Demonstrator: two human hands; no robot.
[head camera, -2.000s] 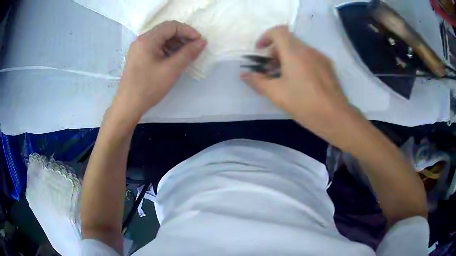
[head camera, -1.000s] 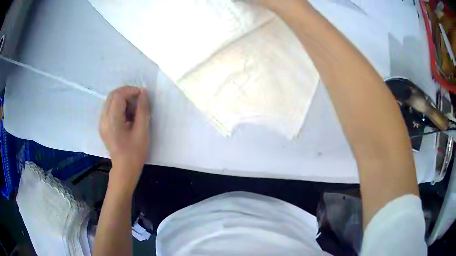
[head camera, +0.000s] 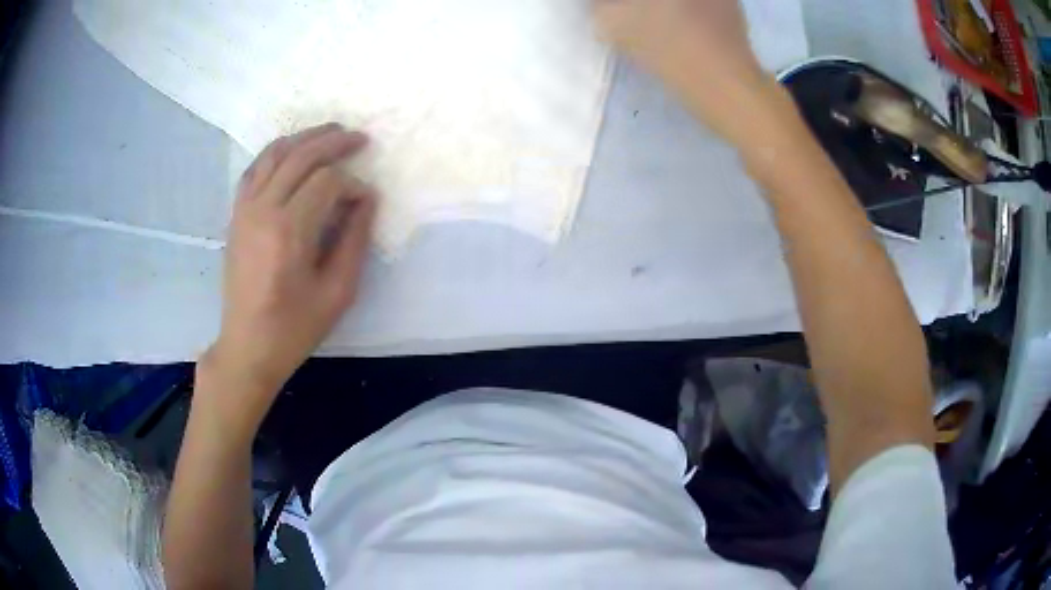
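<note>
A cream-white lace panel (head camera: 461, 161) lies on the table, with a curved cut-out at its near edge. My left hand (head camera: 294, 231) is at the panel's left near corner, fingers curled over its edge. A thin white tape (head camera: 115, 225) runs in from the left and disappears under this hand; the pinch itself is hidden. My right hand (head camera: 680, 46) reaches to the top of the picture beside the panel's right edge. Its fingertips are blurred and partly cut off, so whether it grips the panel or holds a tool cannot be told.
A dark iron (head camera: 836, 121) with a wooden handle rests at the right, beside a shiny metal frame (head camera: 989, 248). A red tray (head camera: 980, 58) is at the upper right. Stacked off-white panels (head camera: 92, 501) hang low at the left. A cord crosses near the iron.
The panel has shifted left in the picture since a second ago. My left hand has gone from bare cloth to the panel's edge. The snips seen earlier in my right hand are not visible.
</note>
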